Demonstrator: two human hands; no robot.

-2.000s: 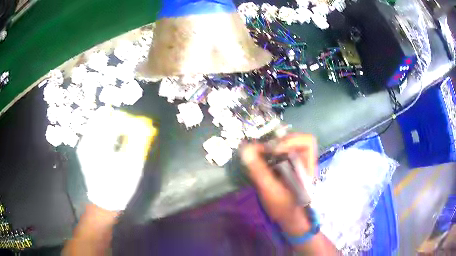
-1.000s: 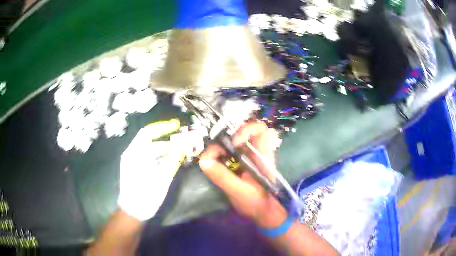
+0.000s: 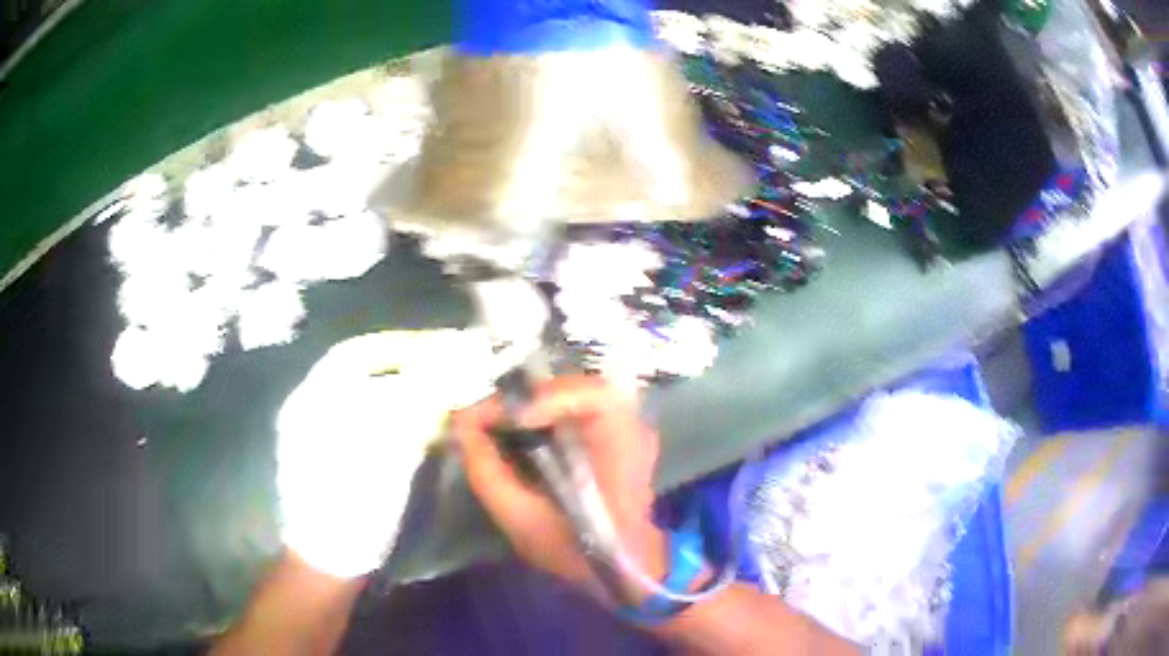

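Note:
My left hand (image 3: 365, 442), in a white glove, has its fingertips around a white housing (image 3: 513, 311) just below the fume hood. The housing is blurred and overexposed. My right hand (image 3: 564, 468), bare with a blue wristband, grips a dark pen-like soldering iron (image 3: 577, 493); its cable loops by the wrist. The iron's front end is close to the housing, but contact cannot be told. Loose white housings (image 3: 212, 276) lie in a group to the left, and more white pieces (image 3: 613, 288) lie right of the held one.
The metal fume hood (image 3: 583, 141) hangs over the work. A dark pile of wired components (image 3: 756, 218) lies right of it. A black soldering station (image 3: 981, 141) stands at right. A blue bin (image 3: 981, 513) holds a clear bag. The green belt (image 3: 192, 77) runs along the back left.
Since the earliest frame, both hands have come together below the hood, my left moving right and my right moving left. Since the last frame, my right hand has moved slightly left and down.

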